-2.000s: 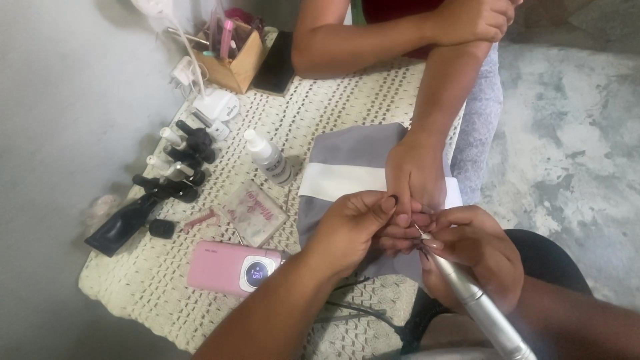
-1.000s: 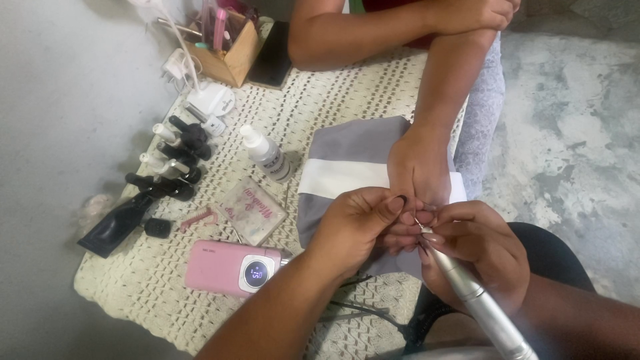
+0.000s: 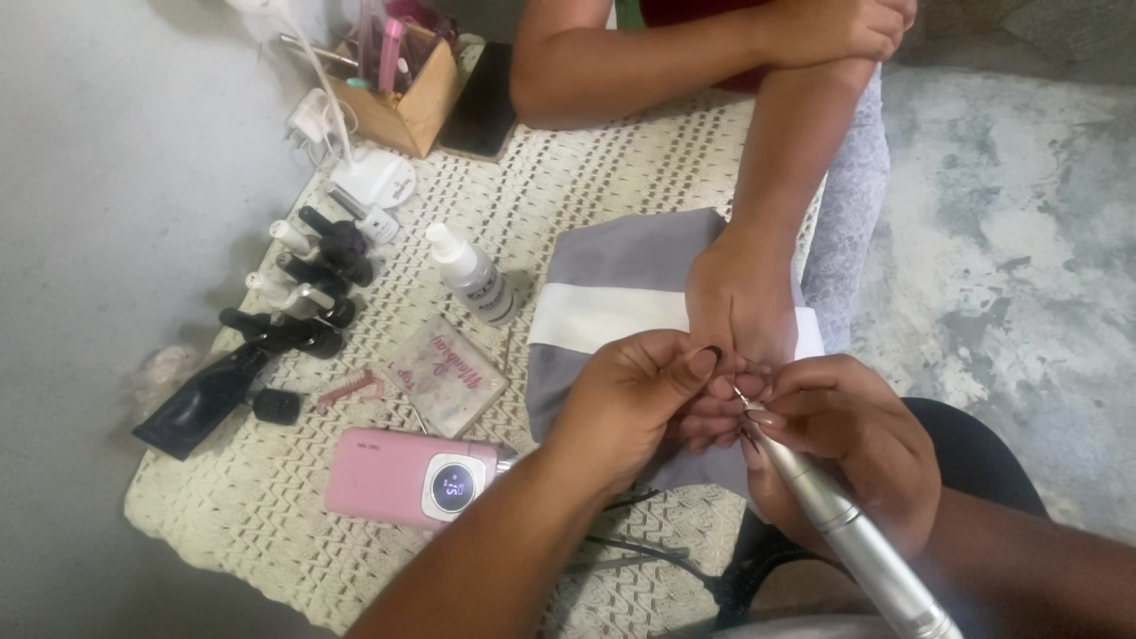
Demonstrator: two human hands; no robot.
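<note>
My right hand grips the silver handpiece of an electric nail drill. Its thin bit is at a fingertip of another person's hand. With thumb and fingers, my left hand holds that person's fingers from the left side; just which finger is partly hidden. The person's hand lies palm down over a grey cushion with a white band. Left of my forearm lies the pink drill control unit with a lit round display.
On the crocheted tablecloth stand a spray bottle, several nail polish bottles, a black tube, a square palette, a white lamp base, a wooden box and a phone. A cable runs below my left forearm.
</note>
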